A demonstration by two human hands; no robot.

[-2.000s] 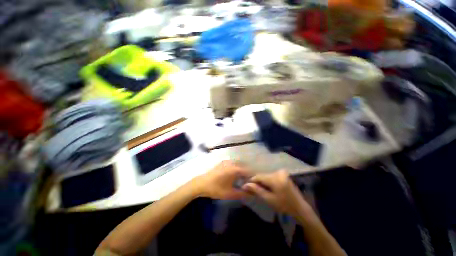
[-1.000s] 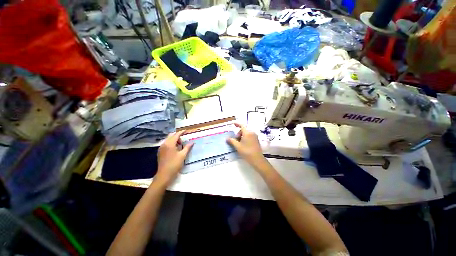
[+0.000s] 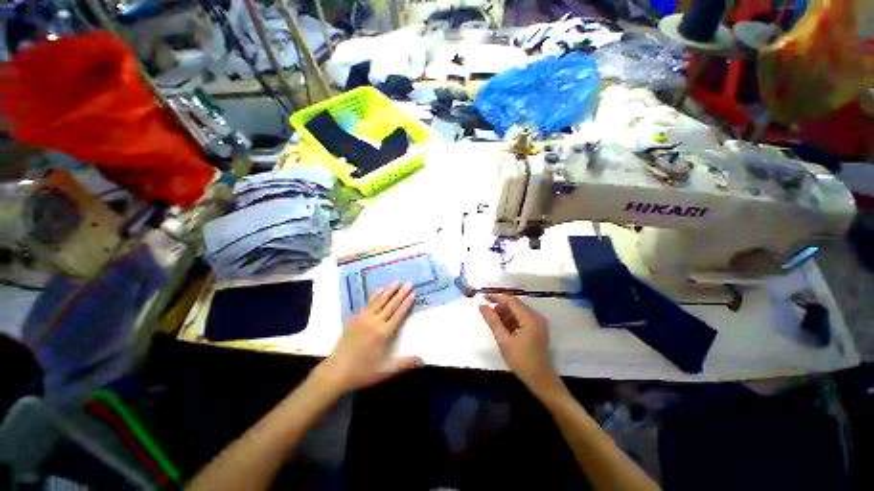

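Note:
The sewing template [image 3: 436, 292] lies flat on the table, with grey-blue cloth [image 3: 353, 292] and dark and red rectangular outlines showing. My left hand [image 3: 376, 336] lies palm down on its front part, fingers extended, covering part of the outline. My right hand [image 3: 517, 336] is right of the template, just above the table, with fingers partly curled and nothing visible in it. A small grey object [image 3: 465, 286] is at the template's right edge. A dark cut piece [image 3: 259, 310] lies flat to the left.
The HIKARI sewing machine [image 3: 613, 197] stands at right, with crossed dark sewn pieces [image 3: 671, 331] under its arm. A grey-blue stack [image 3: 268, 230] is at left. Behind are a yellow-green basket [image 3: 393, 177] and a blue plastic bag [image 3: 546, 91]. A red-orange bag [image 3: 105, 105] is far left.
Both hands have let go of the template's sides. My left hand now lies flat on it; my right hand has moved right, off it. Grey cloth with a rectangular outline shows more.

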